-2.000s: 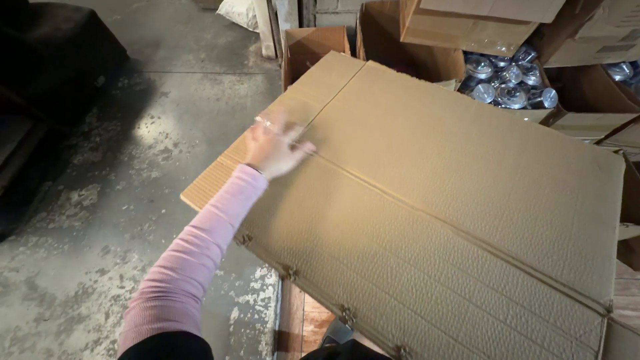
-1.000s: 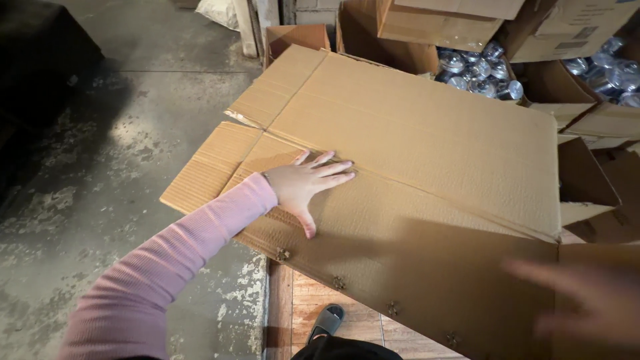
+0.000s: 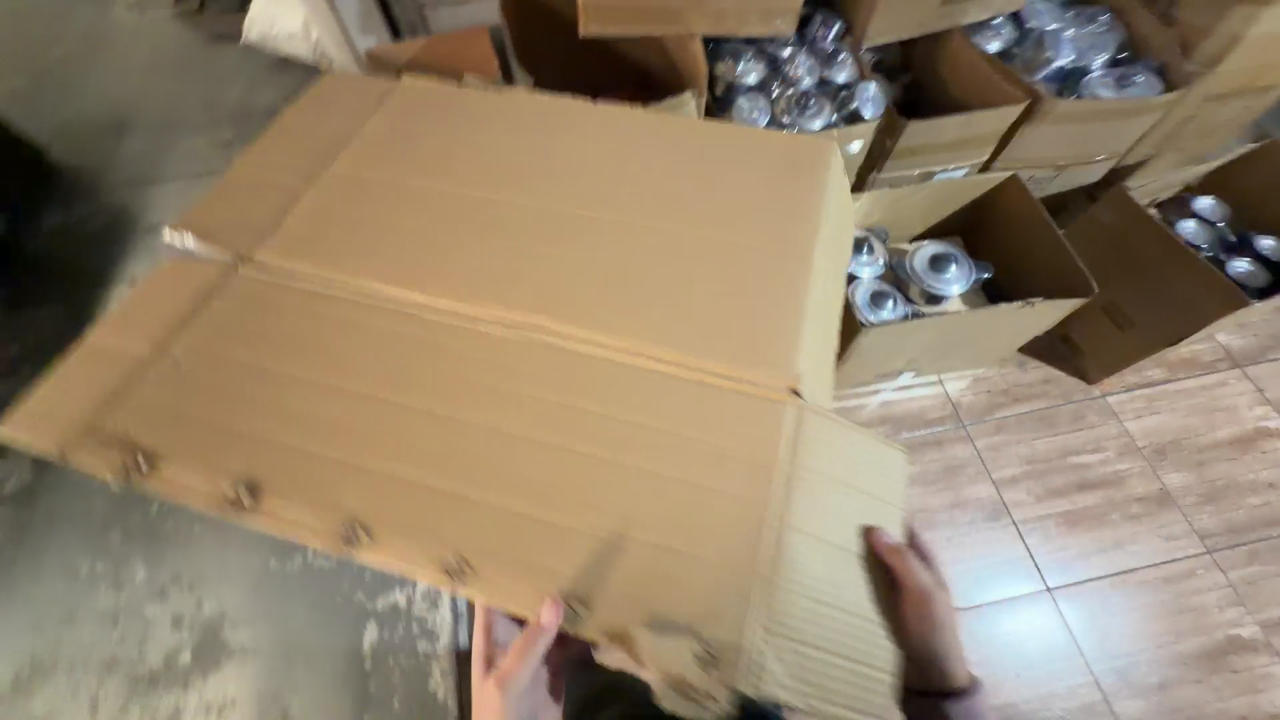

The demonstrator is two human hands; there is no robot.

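A large flattened cardboard box (image 3: 520,330) with creases and flaps spans the view, tilted in front of me. Several torn spots run along its near edge. My left hand (image 3: 520,655) grips that near edge, with the thumb on top and the fingers partly hidden below. At the right, my right hand (image 3: 915,600) holds the outer edge of the end flap (image 3: 840,500), thumb over the face and most fingers hidden behind it.
Beyond the cardboard stand open boxes of plastic-wrapped metal items (image 3: 800,85). An open carton (image 3: 960,335) with lidded metal pots (image 3: 940,268) is to the right, near another carton (image 3: 1150,285). Tiled floor (image 3: 1100,500) lies right, worn concrete (image 3: 250,600) left.
My left hand has gone from the flat top of the cardboard to its near edge. My right hand, a blur over the right side earlier, now holds the end flap. The view has shifted right.
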